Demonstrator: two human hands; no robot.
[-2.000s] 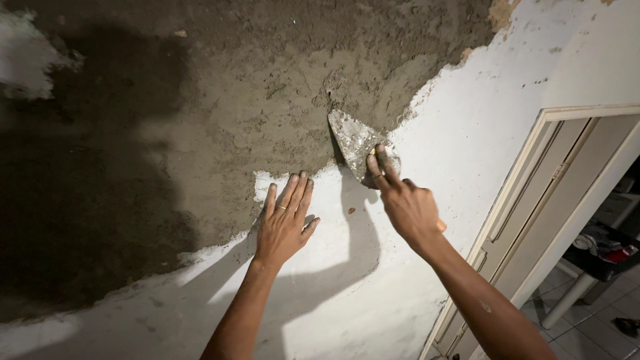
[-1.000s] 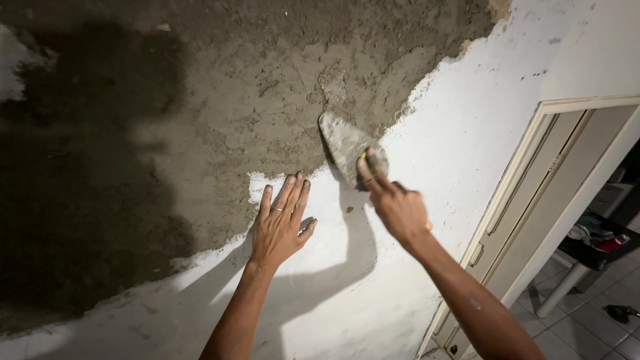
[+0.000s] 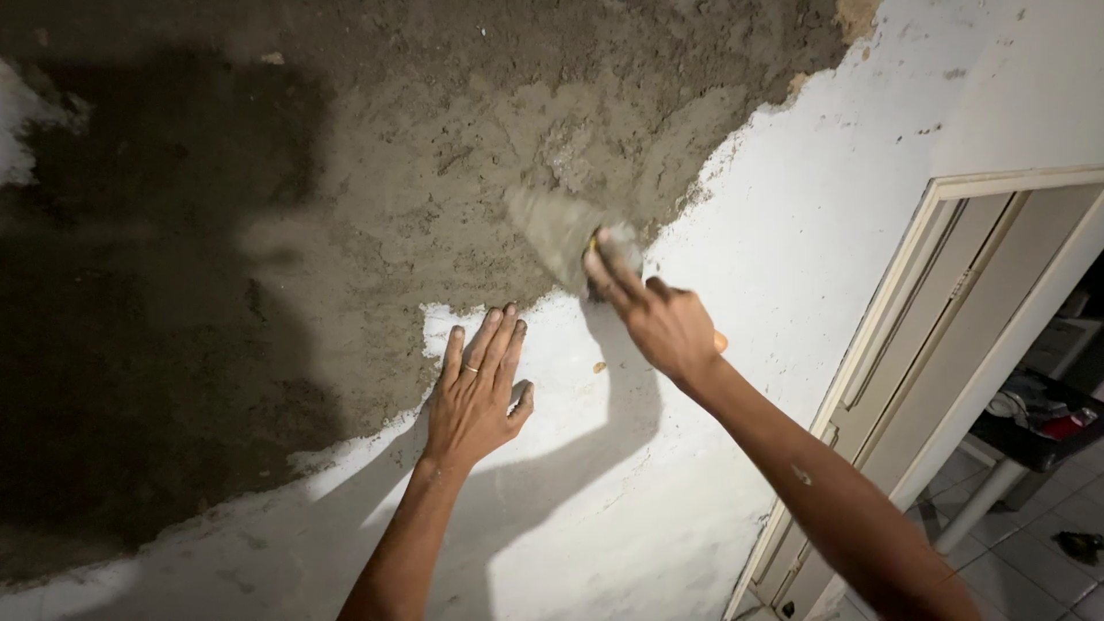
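Note:
My right hand (image 3: 664, 323) grips a pointed masonry trowel (image 3: 556, 228), its blade blurred and lying over the edge of the grey mortar patch (image 3: 483, 172). The trowel's orange handle end shows beside my palm. My left hand (image 3: 474, 388) rests flat on the white wall (image 3: 552, 431), fingers spread, fingertips just below the mortar's lower edge. It wears a ring and holds nothing. Mortar smears mark the fingers of both hands.
A folding door (image 3: 940, 319) in a pale door frame (image 3: 862, 345) stands at the right. Past it are a dark table (image 3: 1048, 435) bearing several objects and a tiled floor (image 3: 1026, 552). Shadows of my arms and body fall across the wall.
My right hand and the trowel have shifted slightly across the mortar's edge, and the blade's angle has changed. The left hand stays on the same part of the wall.

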